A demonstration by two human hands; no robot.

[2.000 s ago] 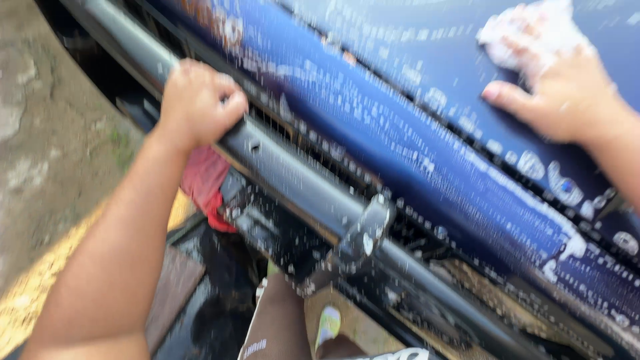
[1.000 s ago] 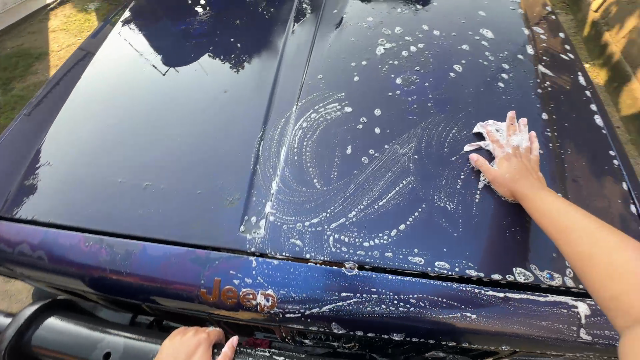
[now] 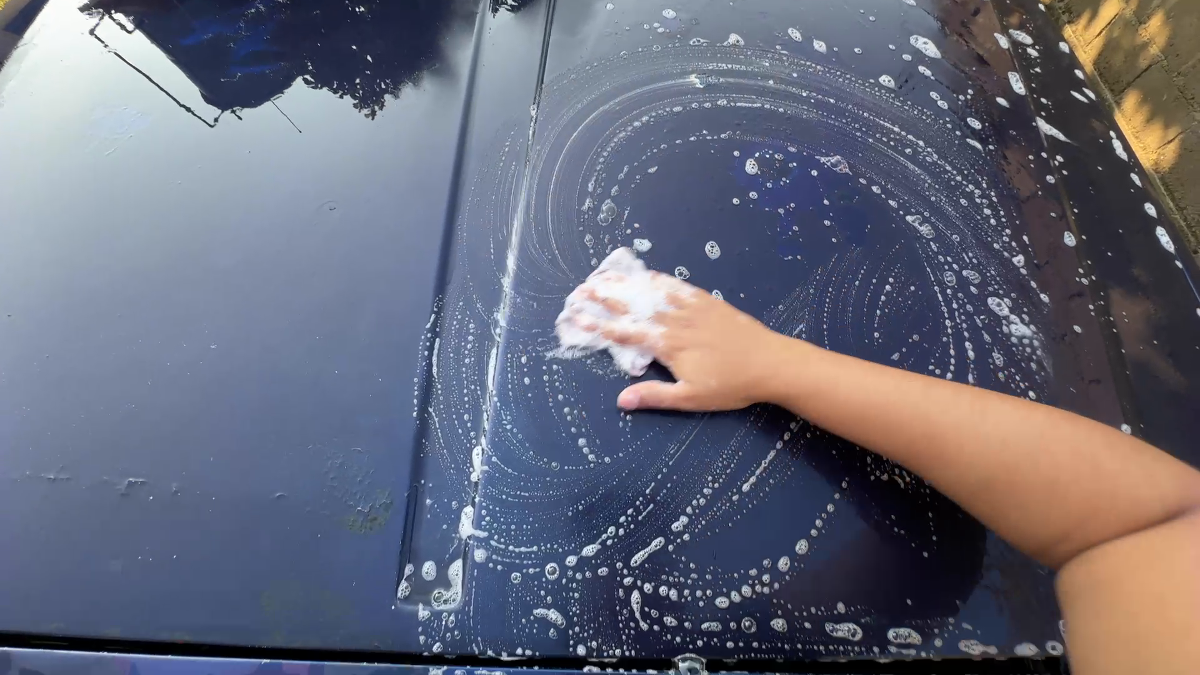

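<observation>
My right hand lies palm down on the dark blue hood of a Jeep, right of its raised centre crease. Under and around its fingers is a soapy white cloth, pressed against the paint; foam hides parts of the fingers, and the thumb points left, off the cloth. Curved streaks of suds and foam spots surround the hand, mostly on the hood's right half. The left half shows small water marks and reflections. My left hand is out of view.
The hood's front gap runs along the bottom, with a strip of the front panel below it. Foam flecks dot the fender side at right. Beyond it is sunlit, shaded paving.
My right hand has moved left across the hood with the cloth, and wider suds arcs now show. My left hand, at the front bar earlier, has left the view. The view has shifted over the hood.
</observation>
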